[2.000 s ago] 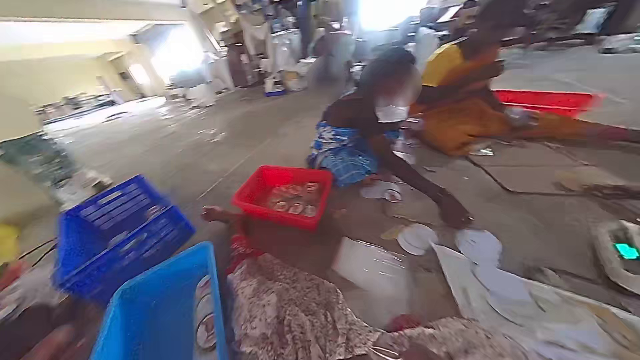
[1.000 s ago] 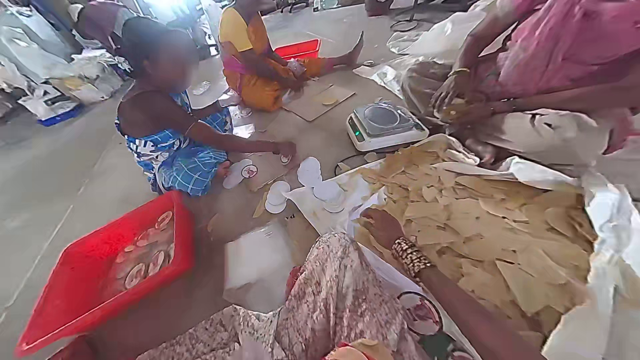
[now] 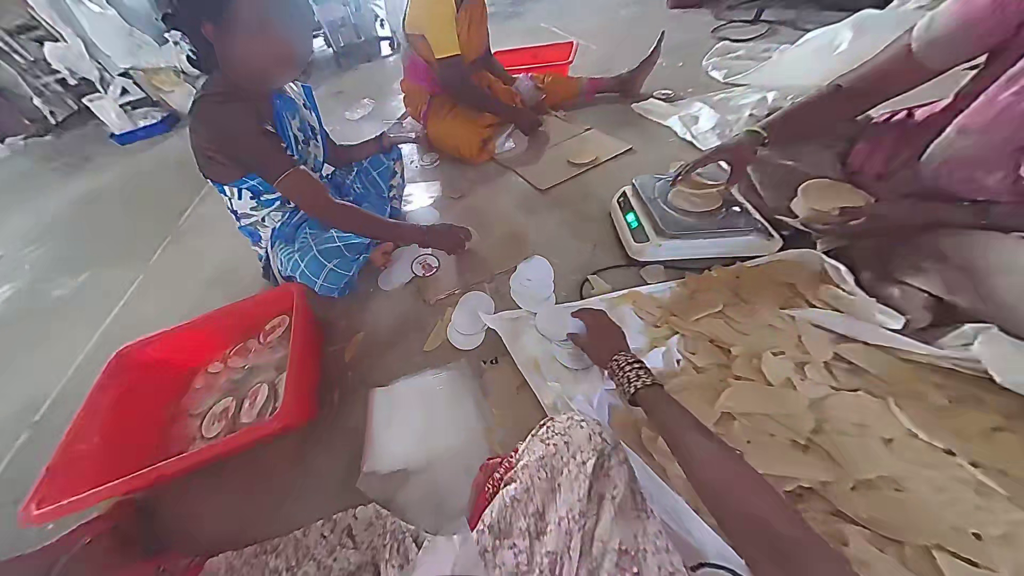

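Note:
My right hand (image 3: 600,340), with patterned bangles on its wrist, has its fingers on the edge of a white disc (image 3: 558,323) in a small pile. Two more piles of white discs lie beside it, one to the left (image 3: 470,320) and one behind (image 3: 533,282). Right of my forearm, thin tan sheets (image 3: 808,408) are heaped on white sheeting. My left hand (image 3: 120,528) is dim and blurred at the lower left, below the rim of a red plastic tub (image 3: 308,360); its fingers cannot be made out. The tub holds several round printed items (image 3: 218,418) in clear wrapping.
A stack of clear plastic sheets or bags (image 3: 428,416) lies before my patterned clothing. A digital scale (image 3: 696,216) stands beyond the tan sheets, with a co-worker's hand (image 3: 712,164) over tan discs on it. Other people sit ahead near a cardboard sheet (image 3: 564,152) and another red tub (image 3: 536,58).
My right hand has moved from the edge of the tan sheets onto the white discs. The co-worker at the right has reached over to the scale, where tan discs now show.

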